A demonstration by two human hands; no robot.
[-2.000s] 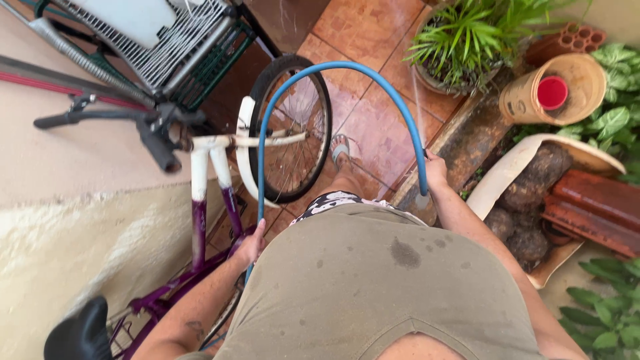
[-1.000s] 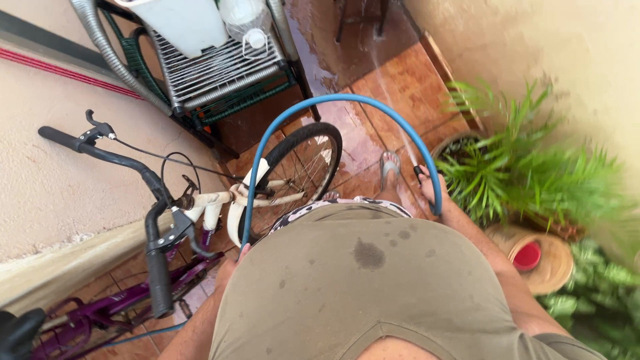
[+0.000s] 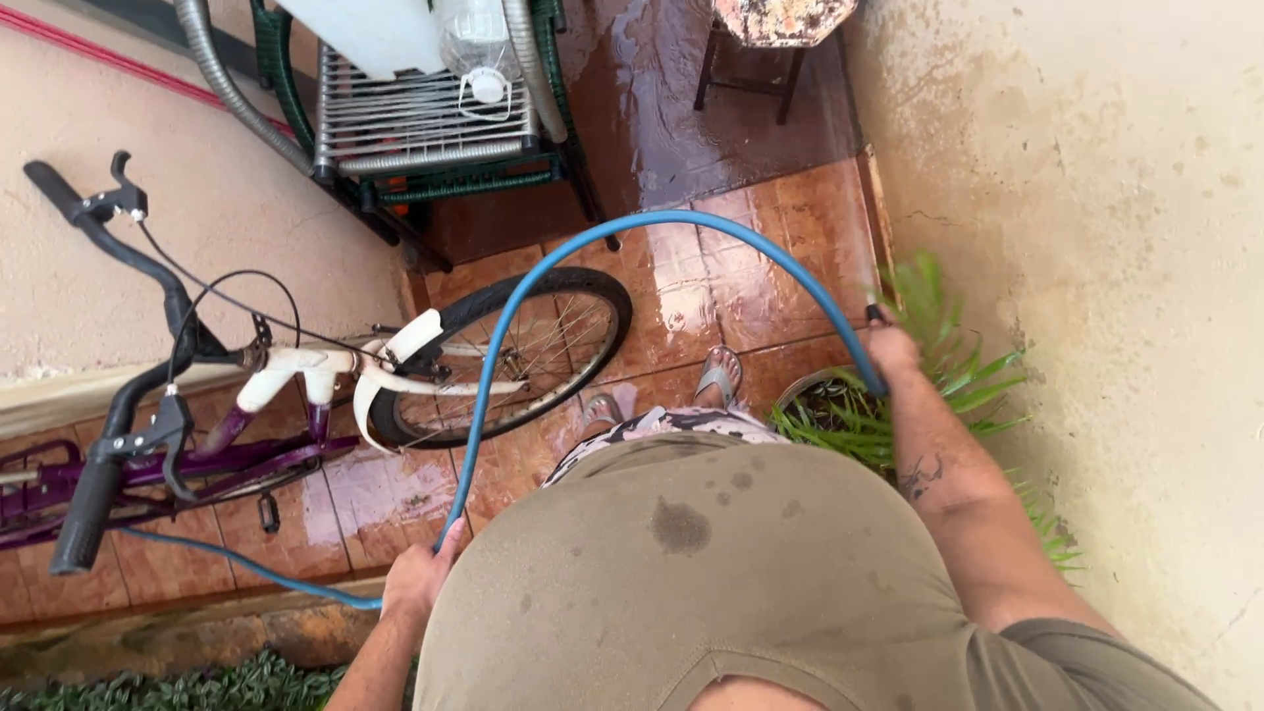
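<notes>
A blue garden hose (image 3: 664,217) arches up in front of my body from one hand to the other. My left hand (image 3: 420,576) grips the hose low beside my waist, and more of it trails leftward over the floor under the bicycle. Out to the right, my right hand (image 3: 891,348) is closed on the hose's end, where a dark nozzle (image 3: 874,311) points away from me. A faint spray of water leaves it toward the wet tiled floor (image 3: 780,232). The fingers of my right hand are partly hidden by the hose.
A purple and white bicycle (image 3: 286,380) stands at left, its front wheel beside my feet. Ahead are a metal-and-green chair (image 3: 425,158) holding a plastic bottle (image 3: 479,49), and a small stool (image 3: 785,22). A potted plant (image 3: 849,425) sits near the right wall (image 3: 1096,257).
The view has swung, bringing the stool in and taking the beige pots out. Both hands stay on the hose, and a foot now shows beside the bicycle's wheel.
</notes>
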